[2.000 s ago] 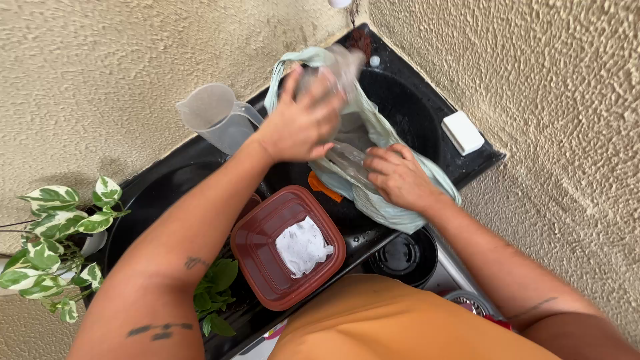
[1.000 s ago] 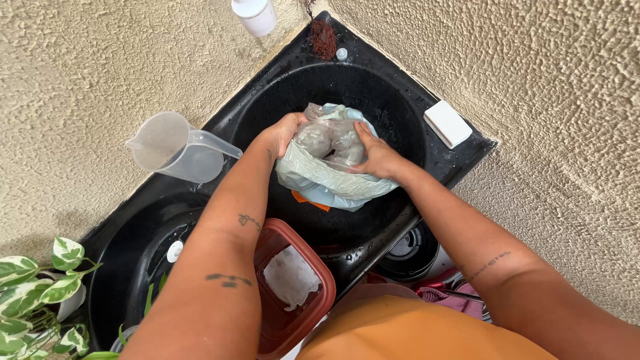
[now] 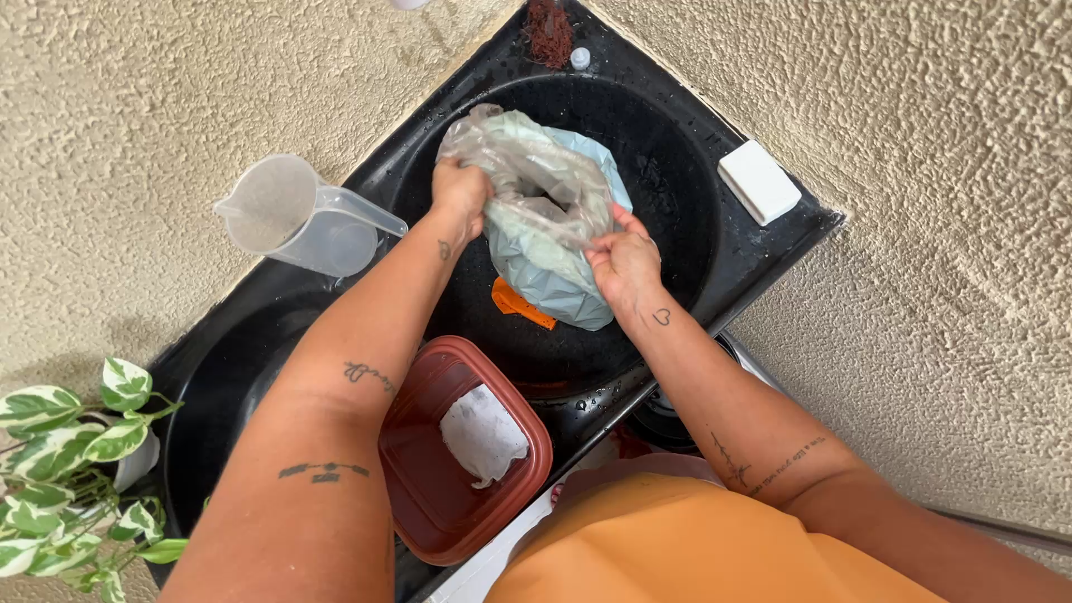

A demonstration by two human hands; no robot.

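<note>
In the black sink basin (image 3: 670, 251) stands a pale green plastic bag (image 3: 544, 276) with a clear plastic bag (image 3: 490, 142) inside it, its rim spread outward. My left hand (image 3: 461, 194) grips the rim on the left side. On the right side my right hand (image 3: 624, 255) pinches the rim between thumb and fingers. The opening between my hands is dark, and what lies deep in it cannot be made out. An orange piece of material (image 3: 521, 303) lies in the basin beside the bags.
A clear plastic measuring jug (image 3: 335, 239) stands at the left. A reddish-brown square container (image 3: 536, 427) holds a white cloth-like piece (image 3: 481, 431). A white block (image 3: 760, 182), brown fibres (image 3: 548, 33) and a small white cap (image 3: 580, 58) lie on the sink's edge. A variegated potted plant (image 3: 63, 444) is at lower left.
My hands, earlier around a full clear bag inside the green one, now hold the clear bag's rim spread apart. Two seconds ago my left hand was blurred above the bag.
</note>
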